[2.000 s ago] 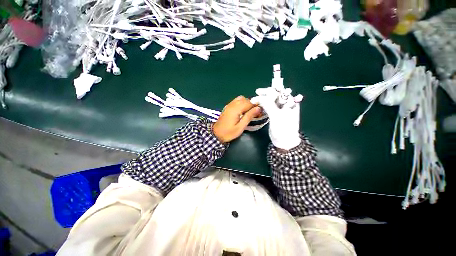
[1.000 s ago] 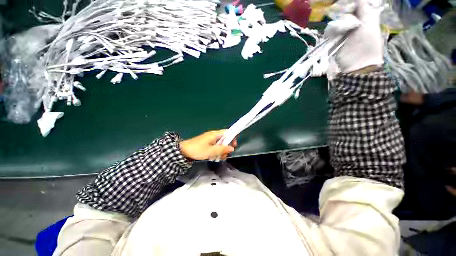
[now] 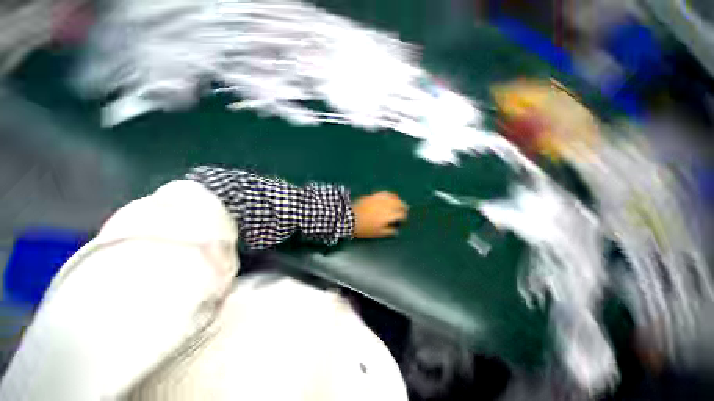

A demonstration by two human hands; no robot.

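The view is strongly blurred. My left hand (image 3: 380,214) is bare and rests low over the green bench top, with its fingers curled in and nothing showing in them. My right hand is not in view. White cable bundles (image 3: 567,270) lie along the right side of the bench, to the right of my left hand. A small whitish piece (image 3: 479,243) lies between my left hand and these bundles. The large heap of white cable leads (image 3: 290,59) stretches across the far side. Single leads cannot be told apart.
The green bench top (image 3: 297,149) has its front edge running down to the right. A yellow and red lump (image 3: 540,121) lies at the far right, with more white bundles (image 3: 650,211) beyond. A blue crate or stool (image 3: 47,262) stands at the left.
The view has swung and blurred. My left hand no longer holds the group of leads by its end. My gloved right hand, earlier at the other end of the leads, has gone out of view.
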